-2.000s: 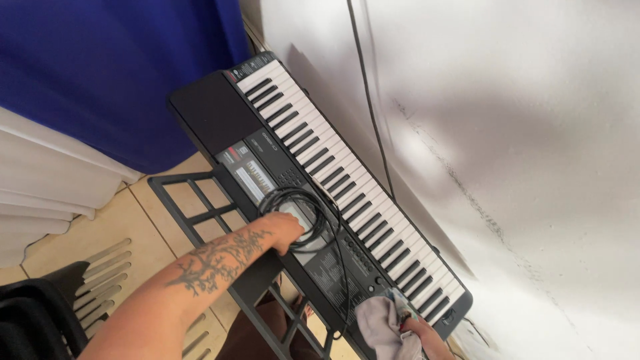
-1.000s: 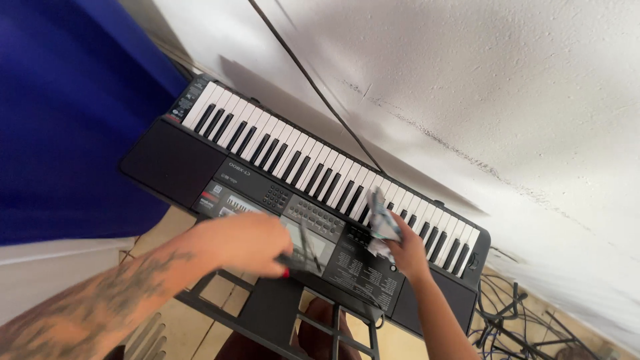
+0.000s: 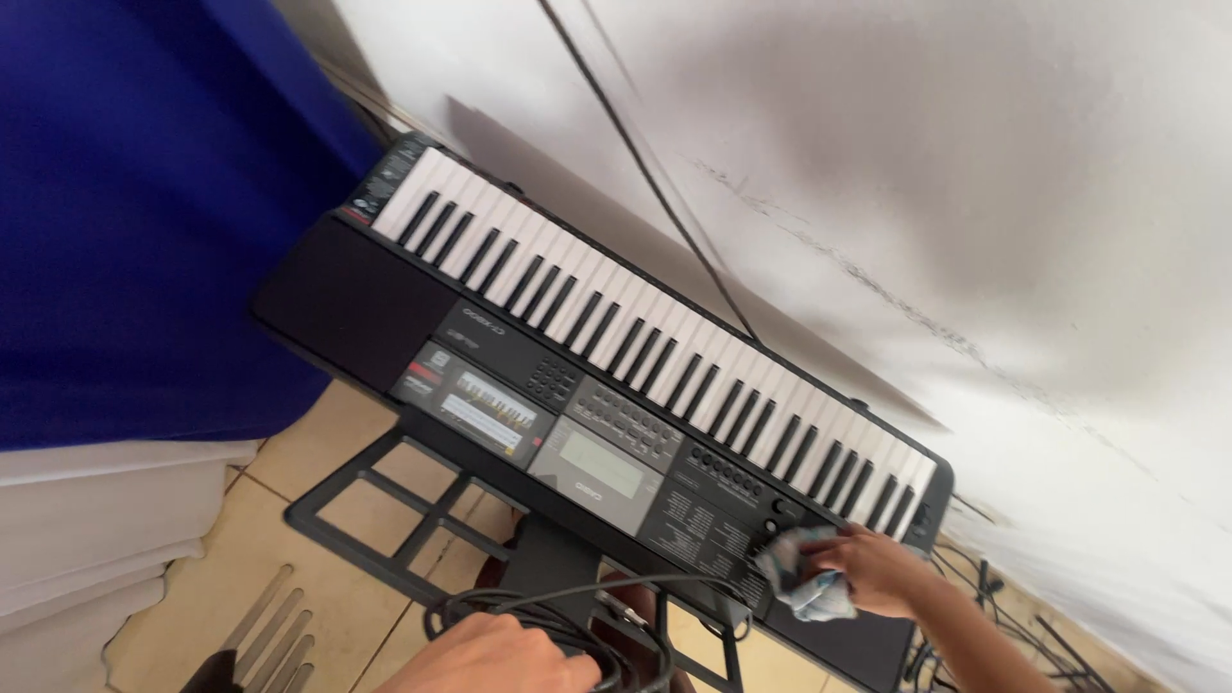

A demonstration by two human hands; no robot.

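Observation:
A black Casio electronic keyboard (image 3: 616, 337) stands slanted across the view, its white and black keys toward the wall. My left hand (image 3: 500, 659), at the bottom edge, grips a coiled black cable (image 3: 568, 616) with a metal plug, in front of the keyboard's near side. A loop of that cable reaches the panel's near edge. At the keyboard's right end my right hand (image 3: 871, 568) holds a crumpled light patterned cloth (image 3: 808, 573) against the control panel, close to the knobs.
Behind the keyboard rises a white wall (image 3: 1011, 212) with a dark cable hanging down it. Blue fabric (image 3: 144, 221) and white cloth (image 3: 106, 520) hang at left. A black latticed music rest (image 3: 385, 529) juts out over the tiled floor. Tangled cables (image 3: 1001, 626) lie at lower right.
My left hand has drawn the coiled cable off the panel toward the bottom edge. My right hand with the cloth has moved from the keys onto the panel at the right end.

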